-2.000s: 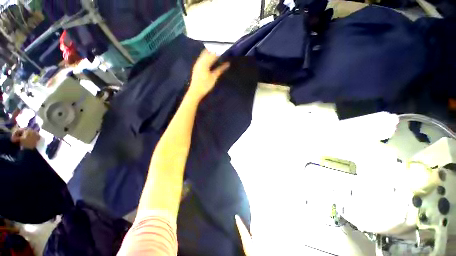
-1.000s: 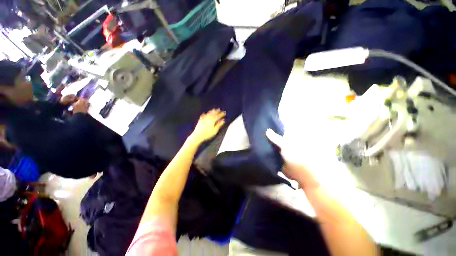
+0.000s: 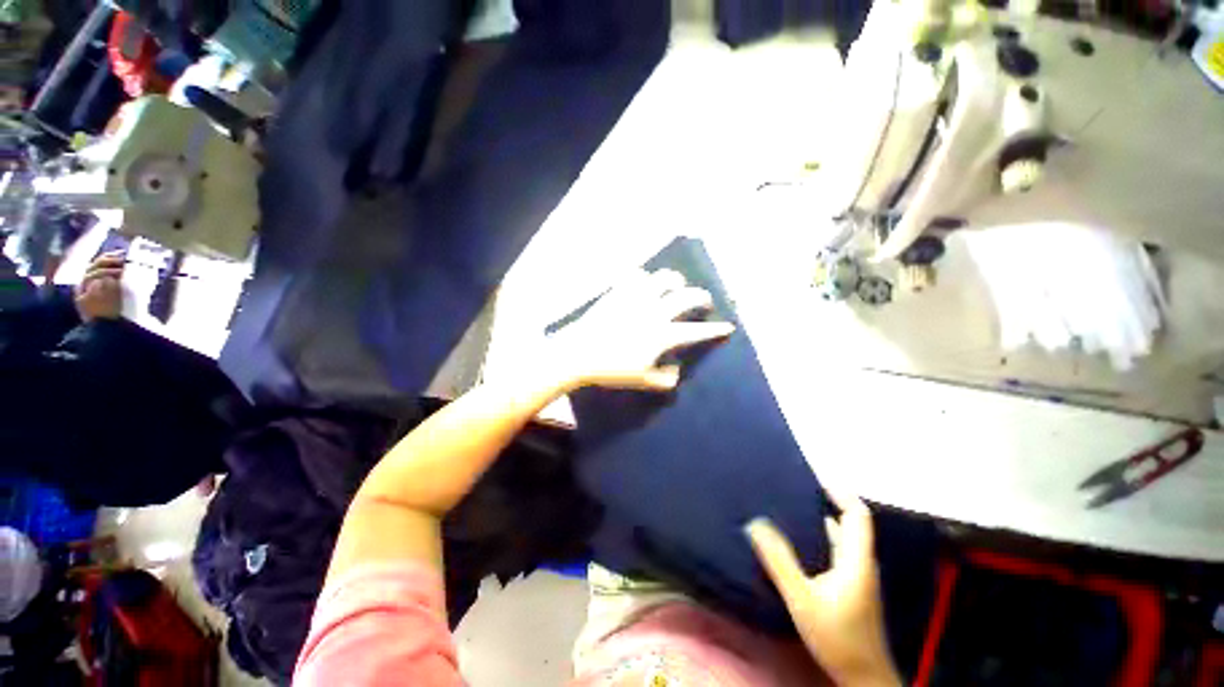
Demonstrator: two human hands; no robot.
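A dark navy cloth panel (image 3: 698,430) lies in front of me, from the white table over its front edge to my lap. My left hand (image 3: 644,329) lies on its upper part with fingers spread. My right hand (image 3: 826,570) is at its lower right edge, thumb and fingers apart; whether it pinches the cloth is unclear. The sewing machine's needle area (image 3: 859,275) is right of the panel, not touching it. More navy panels (image 3: 389,255) lie on the left of the table.
White cloth scraps (image 3: 1067,289) and red-handled snips (image 3: 1141,467) lie right of the needle area. A red-framed crate (image 3: 1047,570) is below the table at right. A dark garment heap (image 3: 289,537) is lower left. Another person's hand (image 3: 101,286) and machine (image 3: 175,175) are at left.
The view has shifted towards the machine. The panel now lies flatter, nearer the needle area. My left hand has moved onto its upper end, my right hand down to its lower edge.
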